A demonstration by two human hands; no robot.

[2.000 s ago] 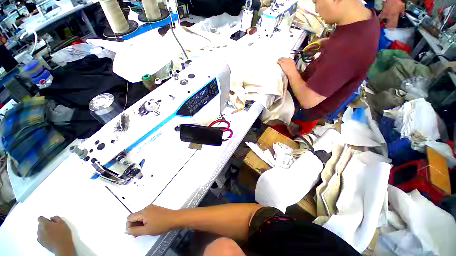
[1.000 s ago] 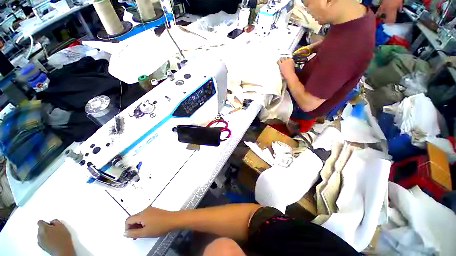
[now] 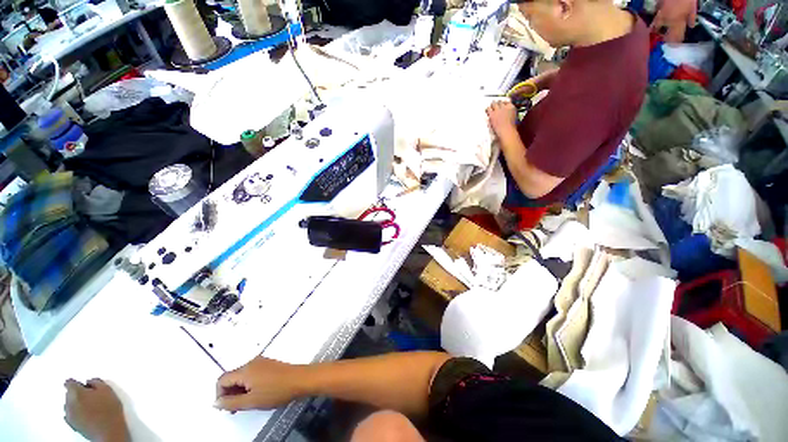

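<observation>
My left hand (image 3: 97, 410) is at the lower left, cut off by the bottom edge, with its fingers curled. My right hand (image 3: 257, 384) lies near the table's front edge, fingers curled and thumb close to them. Between and under them is a bright white surface (image 3: 173, 401); glare hides whether it is a white panel or bare table, and whether my fingers pinch cloth. The white sewing machine (image 3: 268, 216), with a blue stripe and dark display, stands ahead. Its needle area (image 3: 226, 304) is above and between my hands.
A black phone (image 3: 344, 234) lies beside the machine, over red-handled scissors (image 3: 390, 226) and a small brown square (image 3: 334, 254). Another person (image 3: 587, 112) works at the upper right. Beige and white cut pieces (image 3: 613, 337) are heaped right of the table. Thread cones (image 3: 192, 30) stand behind.
The view has shifted slightly. My hands stay in nearly the same place. The other person's head has bent lower and the cloth before them has moved a little.
</observation>
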